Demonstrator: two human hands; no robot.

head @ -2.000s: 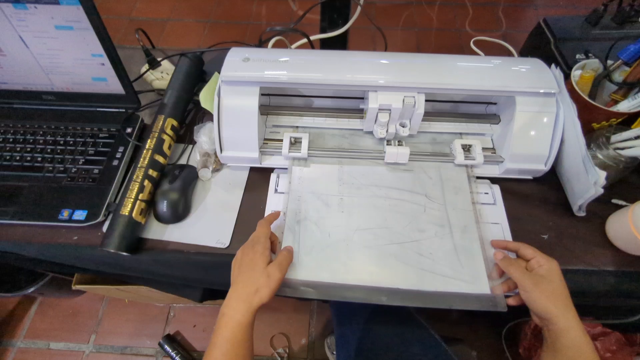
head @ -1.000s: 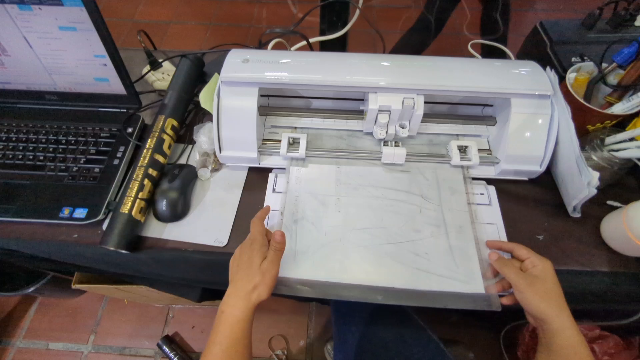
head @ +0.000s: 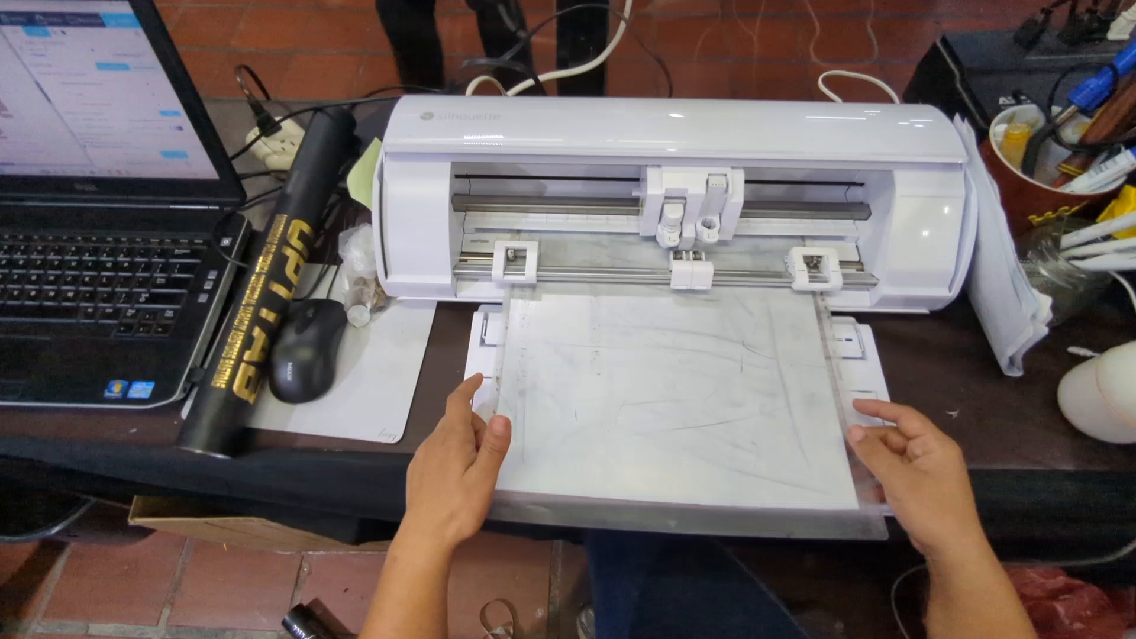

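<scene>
A white Silhouette cutting machine (head: 674,129) stands on the dark table, its tool carriage (head: 690,204) right of centre on the rail. A translucent cutting mat (head: 692,519) bearing a white sheet (head: 666,399) reaches out of the machine's front, its far end under the roller bar. My left hand (head: 457,457) is at the mat's left edge, thumb raised and fingers apart. At the right edge is my right hand (head: 914,470), its thumb and forefinger close together beside the mat; whether they pinch the edge cannot be told.
To the left are an open laptop (head: 98,284), a black tube with gold lettering (head: 266,293), a black mouse (head: 306,351) on a pale pad (head: 390,390) and a power strip (head: 277,142). Folded paper (head: 1003,257), a cup of tools (head: 1021,191) and a white bottle (head: 1100,390) are right.
The mat and its sheet have shifted slightly toward the machine since the earliest frame. My hands stay near its two side edges.
</scene>
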